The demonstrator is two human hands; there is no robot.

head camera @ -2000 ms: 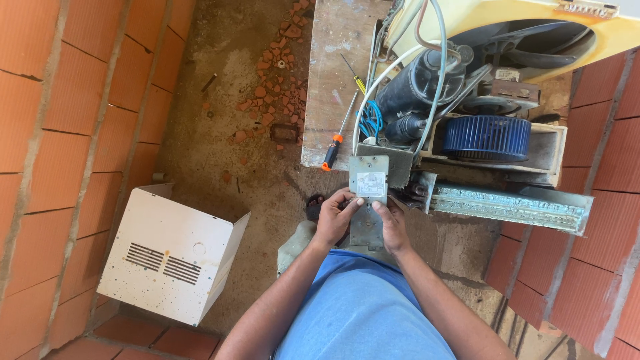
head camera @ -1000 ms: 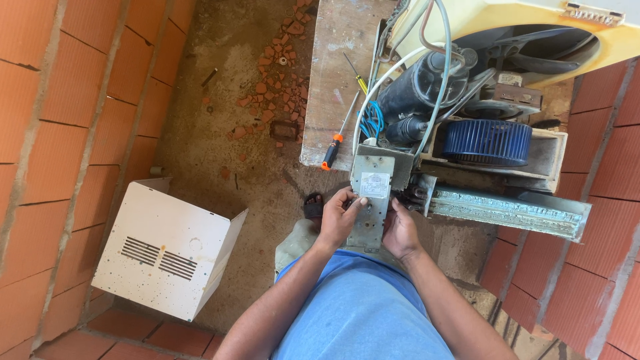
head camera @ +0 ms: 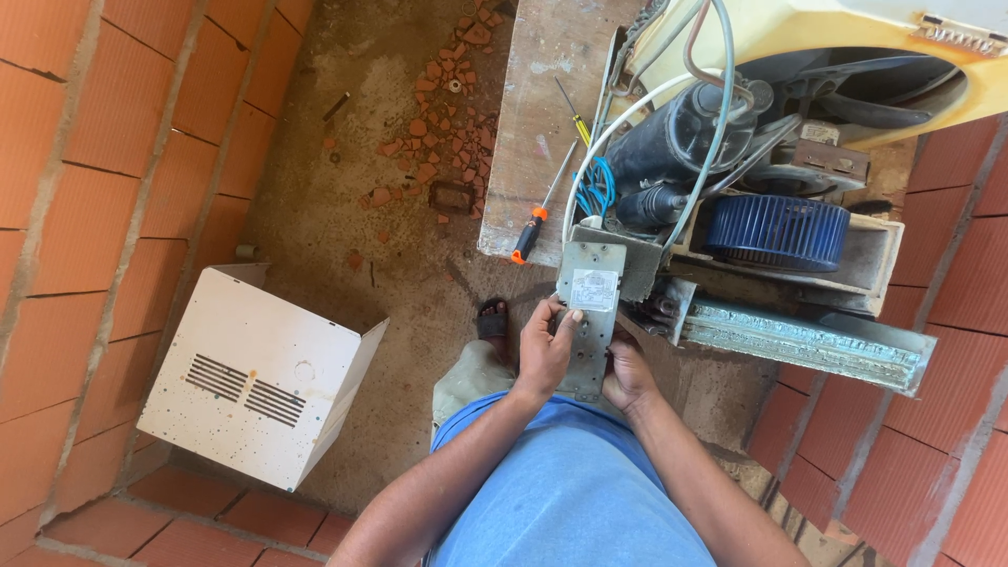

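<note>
A long grey metal plate (head camera: 596,346) with a printed label lies in front of my body, at the near edge of an opened air conditioner. My left hand (head camera: 545,344) grips its left edge, thumb on its face below the label. On its right edge is my right hand (head camera: 628,370), fingers partly hidden behind it. Beyond the plate are a black compressor (head camera: 669,134), a bundle of blue wires (head camera: 596,187), a blue blower wheel (head camera: 778,232) and a finned coil (head camera: 803,335). An orange-and-black screwdriver (head camera: 535,228) and a yellow-handled screwdriver (head camera: 581,128) lie left of the compressor.
The worn wooden table (head camera: 524,134) carries the air conditioner, with its yellowed fan housing (head camera: 795,31) at the back. A white metal casing (head camera: 252,378) rests on the floor at left. Broken brick pieces (head camera: 441,134) litter the floor. Brick walls stand on both sides.
The plate shows at greater length towards my body. My right hand has moved from beside the label down to the plate's lower right edge.
</note>
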